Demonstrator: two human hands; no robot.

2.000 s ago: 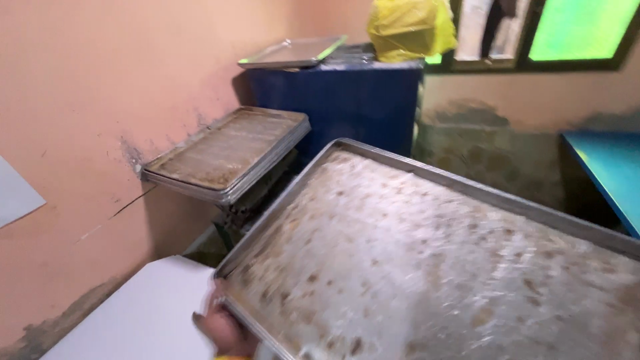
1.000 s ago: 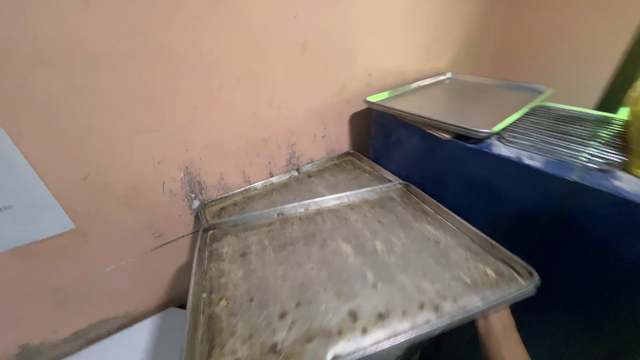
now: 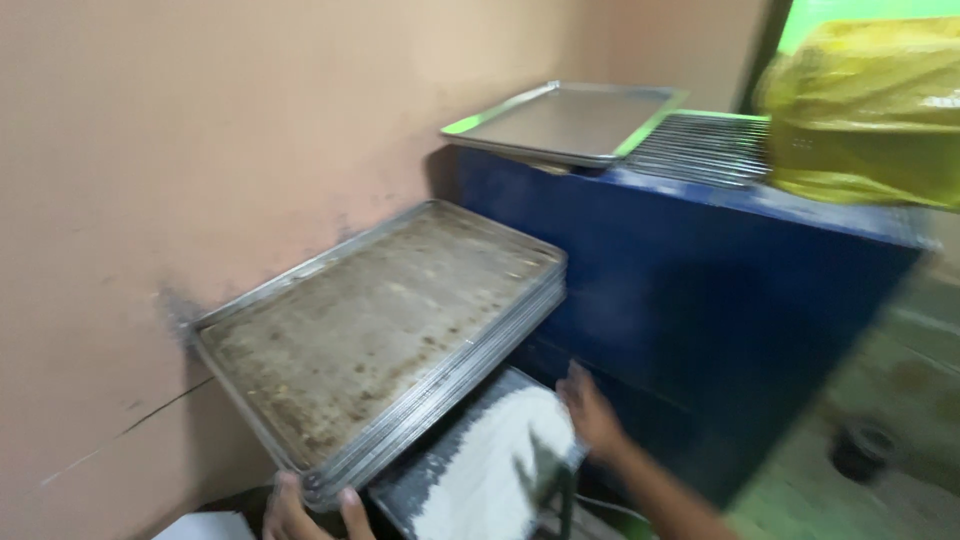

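Observation:
A stack of worn metal sheet pans [image 3: 382,315] leans close against the wall, its top pan stained brown. My left hand [image 3: 311,514] is at the stack's near corner, thumb and fingers on either side of it. My right hand [image 3: 589,409] is apart from the pans, to the right of the stack, with nothing in it. Below and between the hands lies a dark surface [image 3: 420,480] with a heap of white powder [image 3: 495,465] on it. The right hand is somewhat blurred.
A dark blue cabinet or box [image 3: 675,315] stands beyond the stack. On its top are another metal tray [image 3: 577,124], wire racks [image 3: 701,146] and a yellow plastic bag [image 3: 870,112]. A dark container [image 3: 862,450] is on the floor at right. The wall [image 3: 225,150] borders the left.
The tray held in the air two seconds ago, lying askew over the stack one second ago, now sits squared on it. My right hand has let go of it.

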